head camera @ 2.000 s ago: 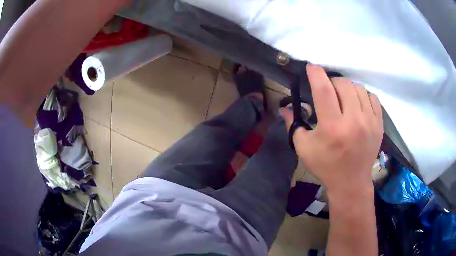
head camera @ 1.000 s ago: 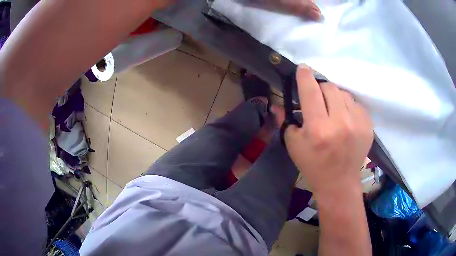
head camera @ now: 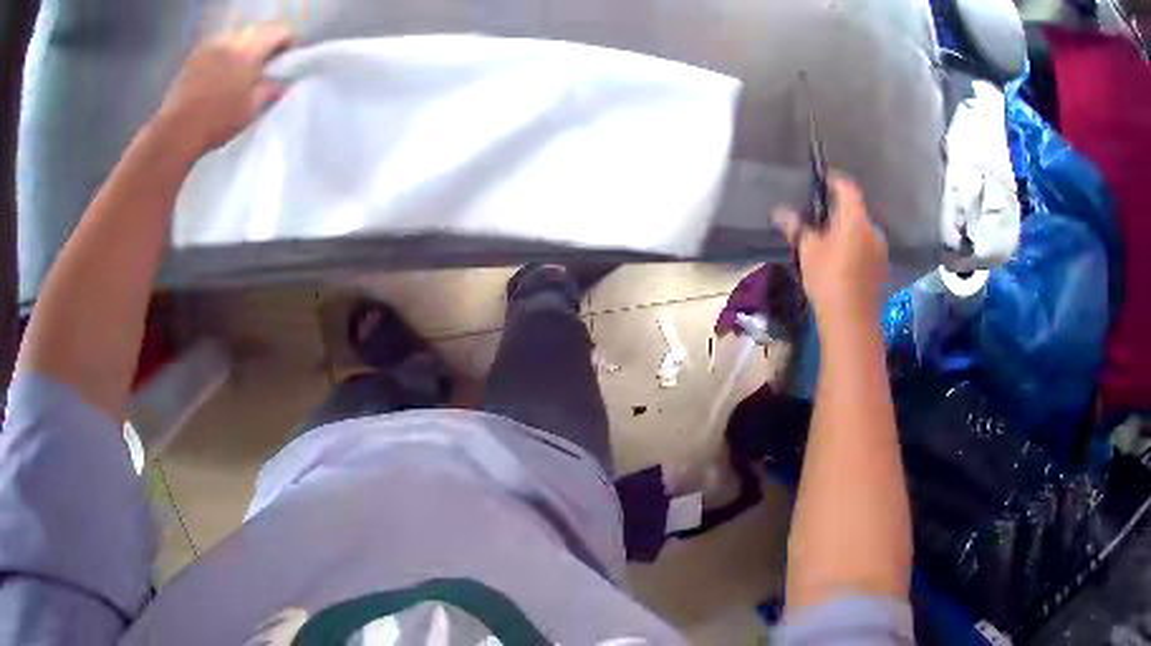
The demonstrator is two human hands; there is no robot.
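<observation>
The white interfacing [head camera: 492,145] lies as a long band along the front edge of the grey table, with its right end at the table's right part. My left hand [head camera: 227,82] is at its upper left corner, with the fingers on or around the edge; the exact grip is blurred. My right hand [head camera: 836,246] holds the black fabric shears [head camera: 817,164], blades pointing away from me, to the right of the interfacing and apart from it. A thin pale strip [head camera: 755,192] lies between the interfacing and the shears.
The grey cloth-covered table [head camera: 858,76] has rounded corners. A white object [head camera: 979,177] is at its right end. Blue plastic bags [head camera: 1054,303] and black bags [head camera: 972,467] are at the right. Purple scraps [head camera: 644,511] lie on the floor. A white roll [head camera: 183,385] is at the lower left.
The view has swung up and right, showing more table. The shears have left the interfacing's edge and are now to its right. My left hand now shows fully, at the interfacing's left corner.
</observation>
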